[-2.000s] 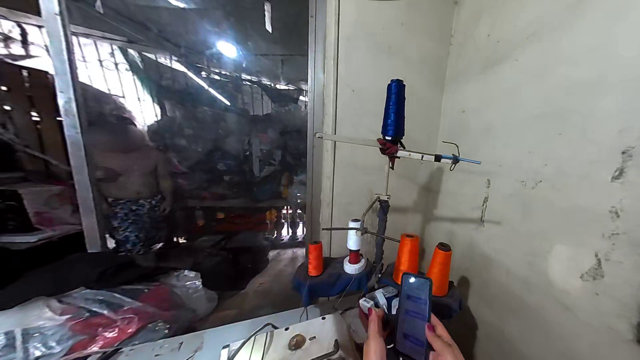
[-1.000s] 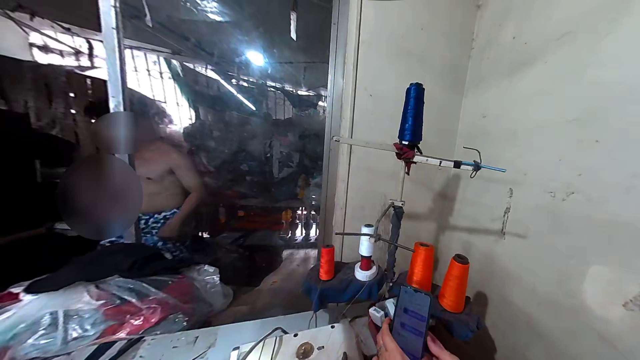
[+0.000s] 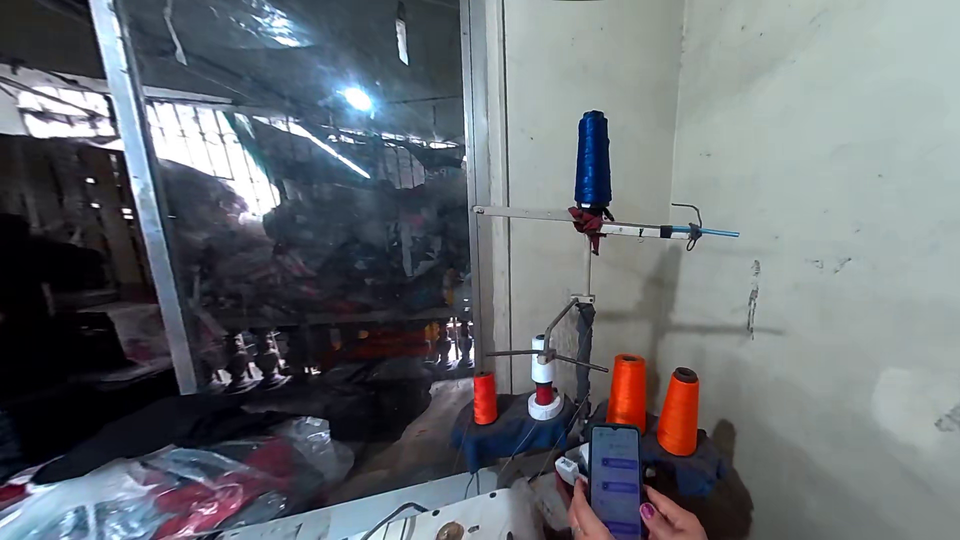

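A smartphone (image 3: 615,480) with a lit screen stands upright between my two hands at the bottom right. My left hand (image 3: 586,516) grips its left edge, and my right hand (image 3: 670,517), with a painted thumbnail, lies along its lower right edge. A white plastic piece (image 3: 568,470) is just above my left fingertips. Behind the phone are orange thread cones (image 3: 627,390) on dark cloth. The white top of a sewing machine (image 3: 480,517) lies to the left of my hands.
A thread stand (image 3: 589,270) carries a blue thread cone (image 3: 593,159). Left of it are a white thread cone (image 3: 541,360) and a smaller orange one (image 3: 485,399). Clear plastic bags (image 3: 217,487) with red and dark cloth lie at lower left, before a metal-framed glass panel (image 3: 150,195).
The person seen at left in the earlier frames is no longer plainly visible. Both hands stay at the phone.
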